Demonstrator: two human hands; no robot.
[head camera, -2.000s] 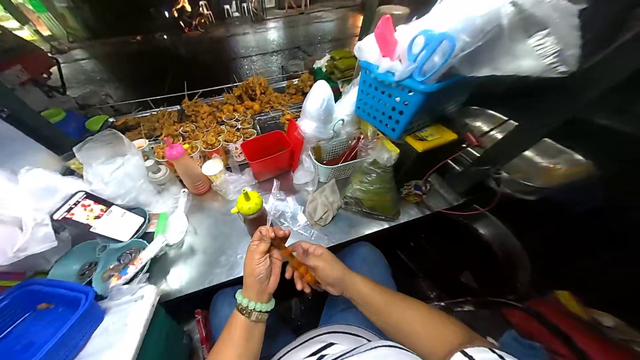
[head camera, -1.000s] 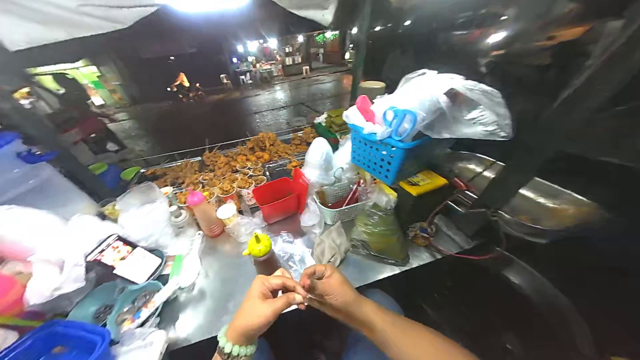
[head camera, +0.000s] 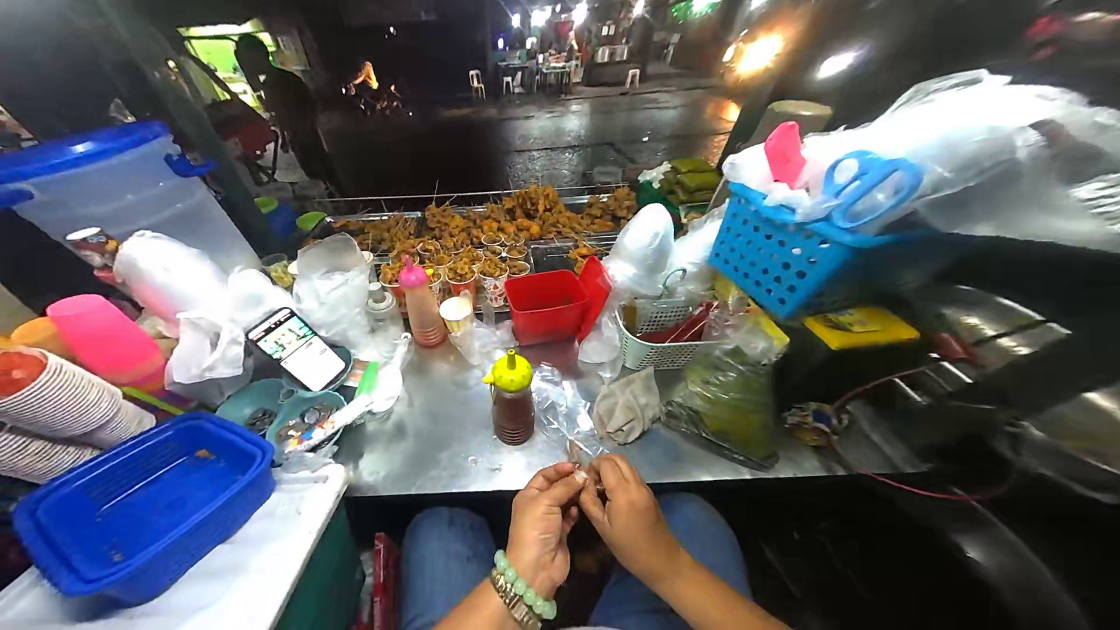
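My left hand (head camera: 544, 516), with a green bead bracelet and a watch at the wrist, meets my right hand (head camera: 623, 512) fingertip to fingertip at the edge of the metal counter (head camera: 420, 464). Something small and thin seems pinched between them, too small to make out. Just beyond stands a squeeze bottle of brown sauce (head camera: 513, 407) with a yellow cap. Clear plastic bags (head camera: 564, 407) lie behind my fingers, and a crumpled grey cloth (head camera: 628, 407) is to their right. A knotted plastic bag with green contents (head camera: 726, 394) rests further right.
Fried food (head camera: 525, 214) and filled paper cups (head camera: 462, 269) line the back. A red container (head camera: 547, 306), a pale basket (head camera: 661, 341) and a blue basket with scissors (head camera: 770, 254) stand behind. At left are a phone (head camera: 296, 348), coin bowls (head camera: 262, 398), a blue tray (head camera: 144, 507) and stacked cups (head camera: 70, 402).
Two seconds ago my hands held a brownish-orange item over my lap; it no longer shows. My hands have come together at the fingertips. The view has shifted.
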